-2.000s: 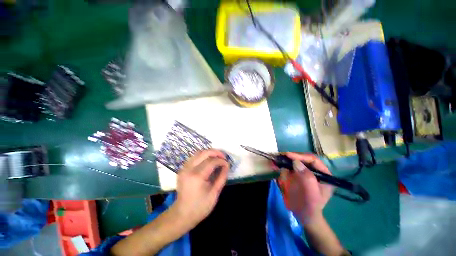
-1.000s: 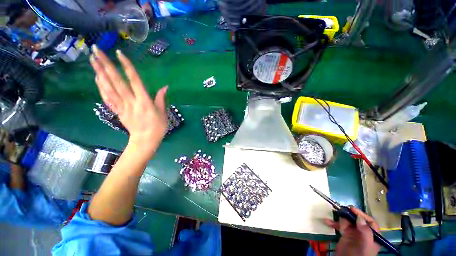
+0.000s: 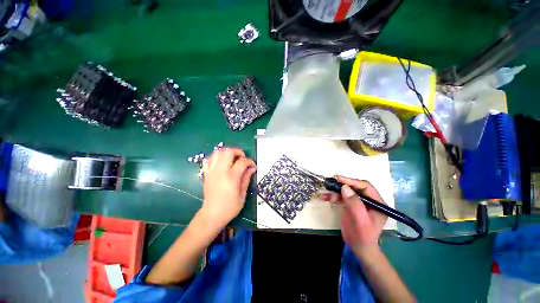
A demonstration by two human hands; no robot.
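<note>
My right hand (image 3: 359, 214) holds the black soldering iron (image 3: 379, 207); its thin tip reaches over the upper right part of the PCB panel (image 3: 289, 188). The dark, silver-dotted panel lies turned on the cream work sheet (image 3: 373, 171). My left hand (image 3: 224, 180) is over the pile of small components (image 3: 198, 158), left of the sheet, and covers most of it. Its fingers are bent together; whether they pinch a piece cannot be seen. Thin solder wire (image 3: 172, 186) runs from the reel (image 3: 96, 172) across the bench, passing near my left hand.
Stacked panels (image 3: 97, 96) and further panels (image 3: 244, 103) lie beyond the pile. The fume hood (image 3: 317, 103) stands behind the sheet, with the fan (image 3: 334, 21) above. The tip-cleaning tin (image 3: 379, 131), yellow tray (image 3: 391, 83) and blue station (image 3: 491, 160) are right. A red-orange bin (image 3: 115, 254) is below left.
My left hand, raised flat over the bench one second ago, is now down at the component pile. The iron has moved left, from above the sheet's right side to the panel. The camera view has shifted.
</note>
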